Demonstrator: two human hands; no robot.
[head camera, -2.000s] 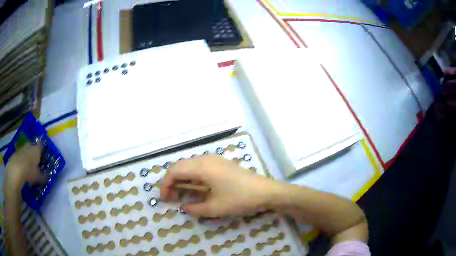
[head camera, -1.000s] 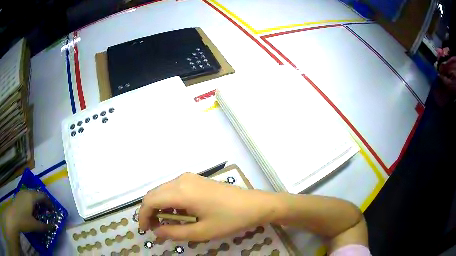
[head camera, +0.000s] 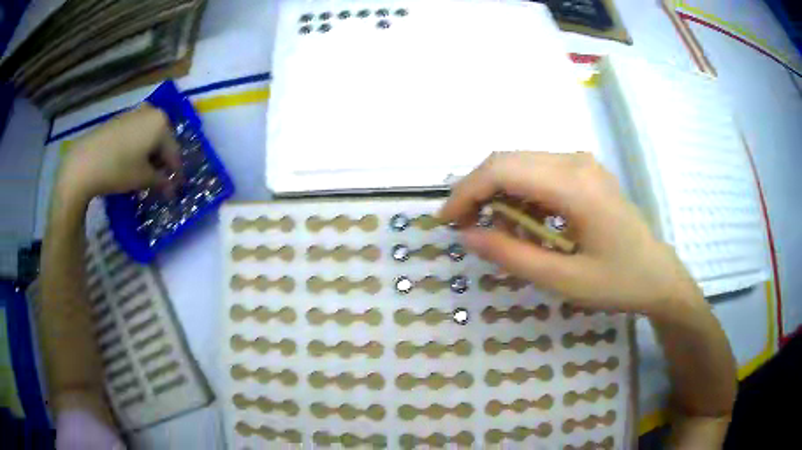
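Note:
The slotted board (head camera: 299, 330) lies flat in front of me, with rows of tan dumbbell-shaped cutouts. Several small round metal parts (head camera: 402, 253) sit in cutout ends in its upper middle. My right hand (head camera: 563, 233) is over the board's upper right, holding a thin tan stick tool (head camera: 536, 227) across the palm. Its fingertips are near the top row; whether they pinch a part is hidden. My left hand (head camera: 132, 154) reaches into the blue parts bin (head camera: 220, 186) at upper left, fingers among loose shiny metal parts (head camera: 180, 211). I cannot tell if it grips one.
A white tray (head camera: 413, 105) with several dark round parts at its far left lies beyond the board. Stacked white trays (head camera: 695, 176) are at the right. A second slotted board (head camera: 145, 338) lies at left, partly under my arm. Stacked boards (head camera: 114, 44) are far left, a black tray (head camera: 585, 13) at the far side.
The view has swung left and down, showing more of the slotted board. My left hand is still in the bin. My right hand still holds the stick over the board's upper part.

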